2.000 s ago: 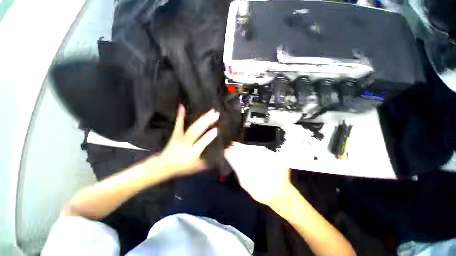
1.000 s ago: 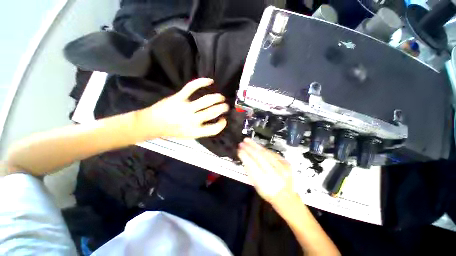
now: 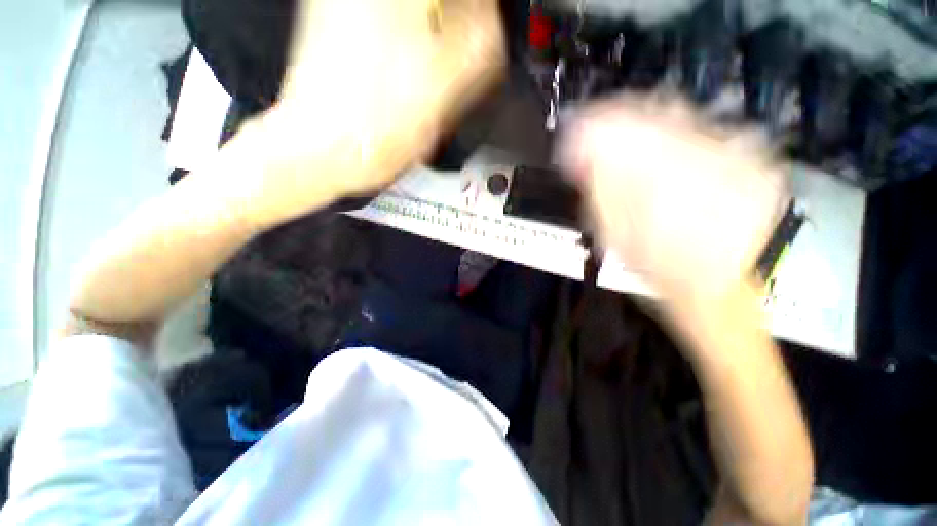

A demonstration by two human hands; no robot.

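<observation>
My left hand (image 3: pixel 396 87) is blurred at the top centre, over the black cloth (image 3: pixel 241 46), with its fingers curled; whether it grips the cloth is unclear. My right hand (image 3: pixel 683 185) is blurred, right of the small black plate (image 3: pixel 542 195), in front of the overlock machine (image 3: pixel 740 87). What its fingers do cannot be told. A dark edge of cloth lies between the hands by the needle area. The machine is cut off by the top edge and smeared, with a red spot (image 3: pixel 539 31) at its left end.
Ruler marks (image 3: pixel 452 218) run along the front edge of the white table (image 3: pixel 827 272). A black and yellow item (image 3: pixel 781 245) lies right of my right hand. Dark cloth (image 3: pixel 432 308) hangs below the table edge and over my lap. A pale wall (image 3: pixel 98 154) stands at the left.
The view has tipped down and shifted, so the machine sits higher and is cut off. My hands have moved up in the picture, and my right hand is now farther right, away from the cloth plate's left side.
</observation>
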